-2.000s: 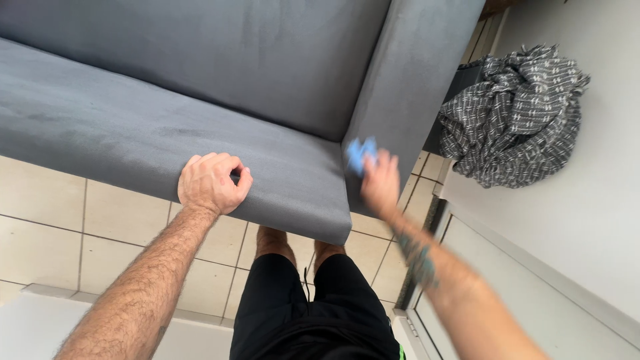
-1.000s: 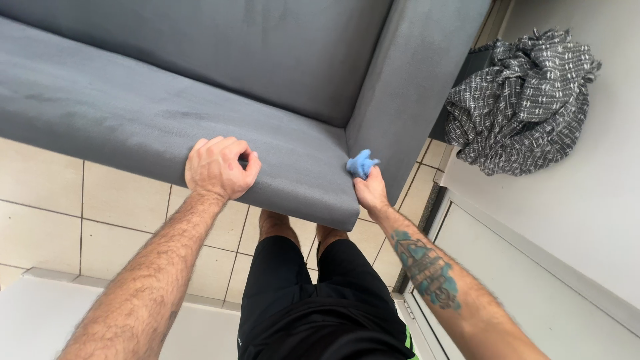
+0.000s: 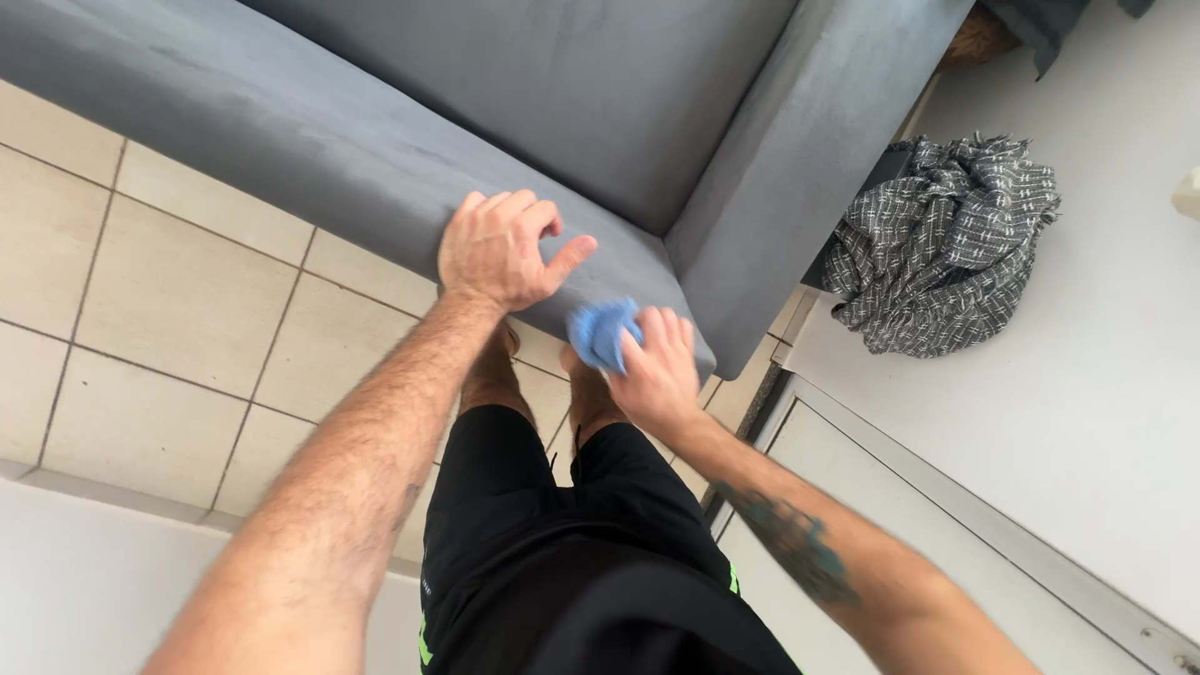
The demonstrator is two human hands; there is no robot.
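Observation:
A grey fabric sofa (image 3: 309, 131) fills the upper part of the head view, its seat front running down to the right. My left hand (image 3: 502, 248) rests on the seat's front edge with the thumb spread and nothing visible in it. Just to its lower right, my right hand (image 3: 656, 366) grips a crumpled blue cloth (image 3: 603, 335) at the front edge of the seat, near the corner by the armrest (image 3: 806, 141). The cloth is a little blurred. The palm sides of both hands are hidden.
A dark and white woven blanket (image 3: 947, 244) lies heaped beside the armrest on the right, over a dark object. My legs stand on the beige tiled floor (image 3: 178, 300) close against the sofa. A white-framed panel (image 3: 919, 525) is at the lower right.
My right hand has moved left with the blue cloth, from the inner side of the armrest to the seat's front edge, closer to my left hand. The left thumb has spread outward.

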